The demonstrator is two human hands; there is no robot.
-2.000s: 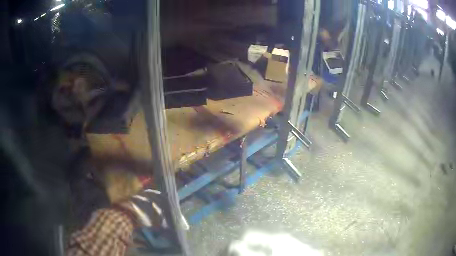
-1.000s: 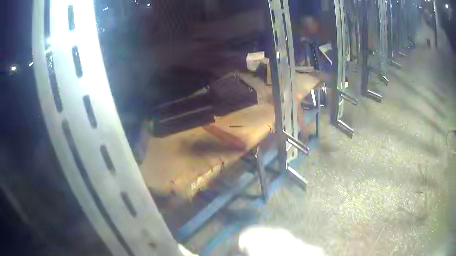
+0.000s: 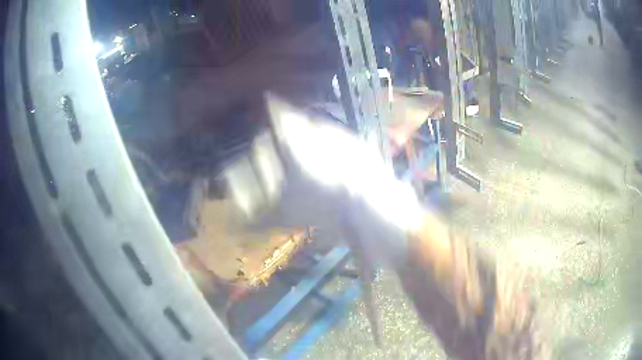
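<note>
A slotted steel upright (image 3: 91,183) stands large and close at the left, bowed by the lens, with rows of dark oblong slots. My right hand (image 3: 338,165), in a glaring white glove, reaches up and left from the lower right, its plaid sleeve blurred. Its pale fingers are smeared by motion over the bench, to the right of the near upright and apart from it in the picture. I cannot tell whether they hold anything. Another slotted upright (image 3: 359,63) hangs behind the glove, its lower part hidden. My left hand is not in view.
A tan-topped bench (image 3: 236,242) with a blue frame (image 3: 303,299) stands behind the uprights, partly covered by my hand. More hanging uprights (image 3: 450,84) run back to the right, with bright bars low down above the speckled floor (image 3: 563,190).
My left hand, seen two seconds ago, is out of view. The near slotted upright shows farther left than one second ago. My right glove has risen from the bottom edge to the middle.
</note>
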